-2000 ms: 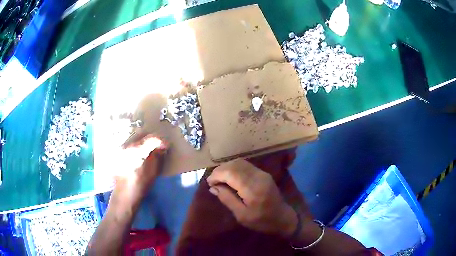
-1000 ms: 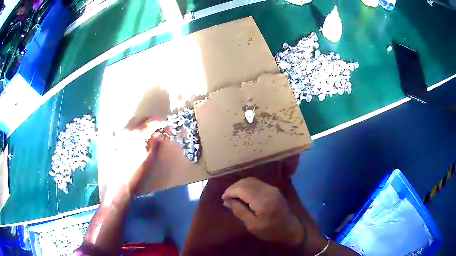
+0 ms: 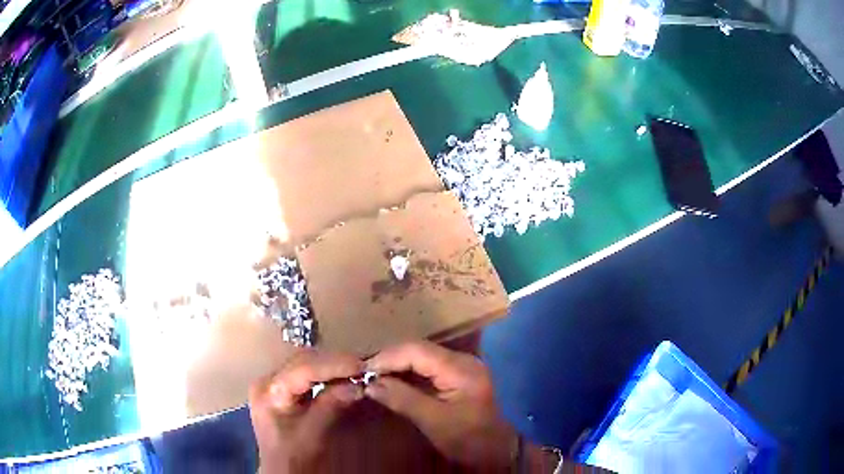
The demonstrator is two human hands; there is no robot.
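Observation:
My left hand [image 3: 310, 407] and my right hand [image 3: 430, 393] are together at the front edge of the cardboard. Their fingertips meet around a small silvery part [image 3: 368, 377]. Another small whitish piece [image 3: 318, 389] shows at my left fingers. Whether a thin tool is in my right fingers cannot be told. Behind my hands lies the stained cardboard pad [image 3: 352, 305] with a small white blob [image 3: 399, 267] on it. A heap of dark-silver ring parts [image 3: 288, 301] lies left of the pad on the large cardboard sheet [image 3: 342, 148].
A larger heap of whitish-silver parts [image 3: 514, 180] lies right of the cardboard, another [image 3: 85, 333] at its left. Behind are a white dropper bottle [image 3: 536, 98], a yellow bottle [image 3: 604, 26] and a clear bottle [image 3: 643, 26]. A black phone [image 3: 683, 165] is right; a blue bin [image 3: 676, 417] stands lower right.
My left hand has left the dark-silver heap and come back to the front edge. My right hand has met it there, fingertips together. The view has shifted, so the bench appears lower and further left.

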